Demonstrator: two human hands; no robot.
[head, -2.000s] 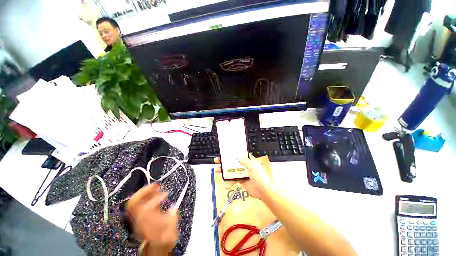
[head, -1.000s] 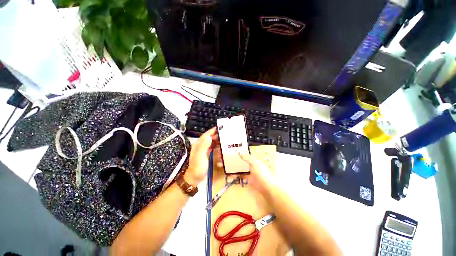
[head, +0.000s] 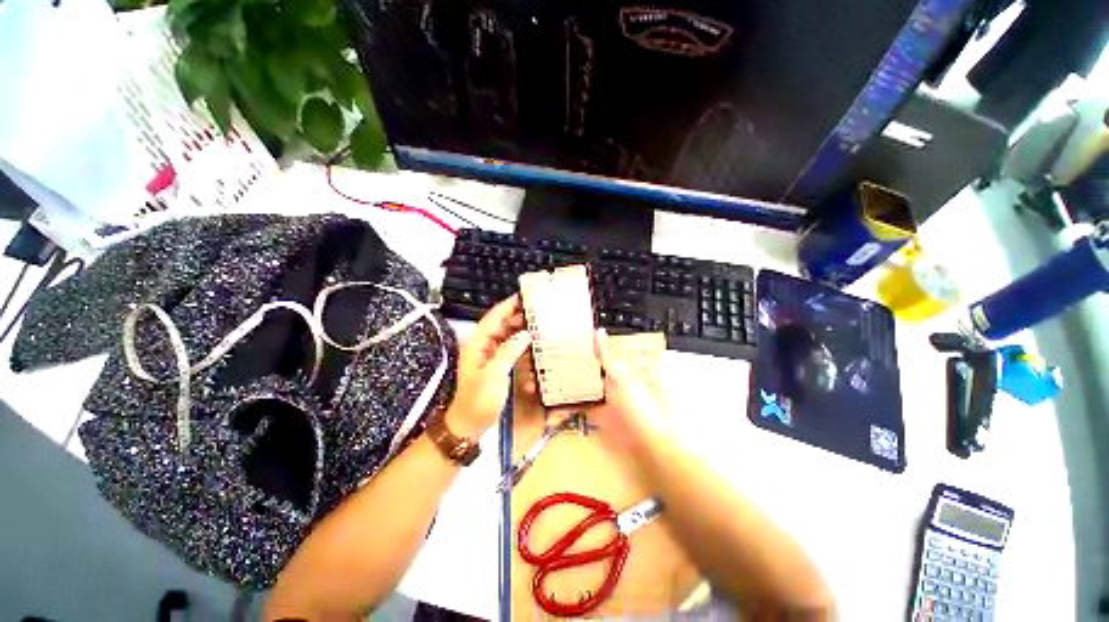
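The smartphone is upright in front of the keyboard, its screen lit pale pink with a list-like page. My left hand holds it by its left edge, fingers behind it. My right hand is at its lower right edge, touching or gripping it; its fingers are partly hidden. Below lies the tan notebook with thread snips and red-handled shears. The black-and-white speckled garment lies left, a whitish tape measure looped over it.
The black keyboard lies below the monitor. At right are the mouse pad with a dark mouse, a black stapler, calculator, blue tin, yellow tape roll and blue bottle. A plant stands back left.
The left hand has come from over the garment to the phone, now lifted from the notebook. The screen has turned from white to pale pink. The view has tilted down.
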